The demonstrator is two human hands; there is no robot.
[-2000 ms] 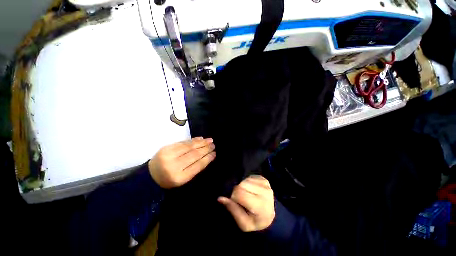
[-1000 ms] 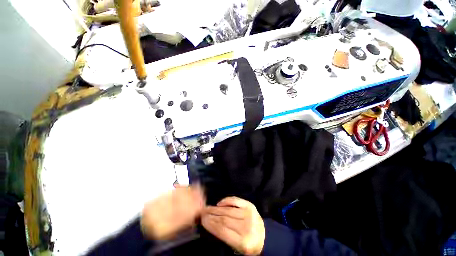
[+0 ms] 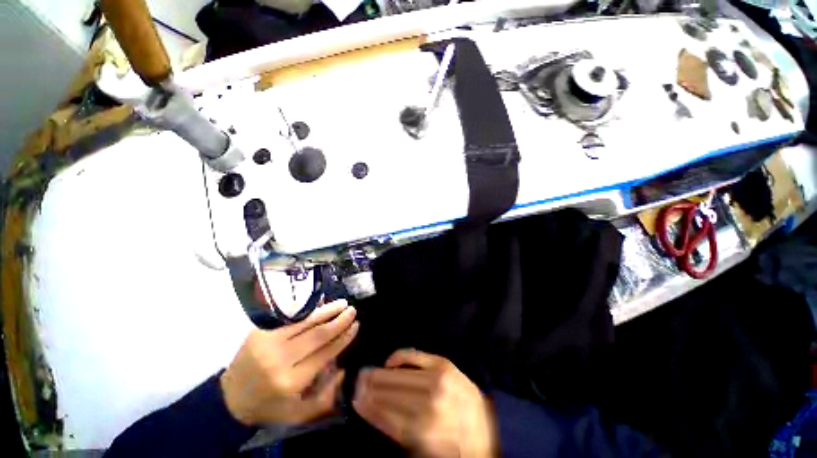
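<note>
The black garment piece [image 3: 502,295] lies below the sewing machine head [image 3: 376,192] and hangs toward the lap. My left hand [image 3: 287,367] has its fingertips on the black cloth just below the metal take-up guard [image 3: 246,291]. My right hand [image 3: 425,402] is close beside it to the right, slightly blurred, with fingers curled on the cloth. The tension assembly [image 3: 358,273] shows above the fingertips. The needle and presser foot are hidden or too small to tell.
A black band [image 3: 488,134] is draped across the machine arm. A wooden-handled post [image 3: 134,40] stands at the arm's left end. A round metal part [image 3: 591,80] sits on top. Red-handled scissors [image 3: 688,240] and clear plastic [image 3: 638,264] lie right of the machine. The white table [image 3: 116,295] has worn brown edges.
The view has tilted up and come closer, so the machine's top now shows large. My hands have moved from apart on the cloth to close together, near the guard at the head's left end.
</note>
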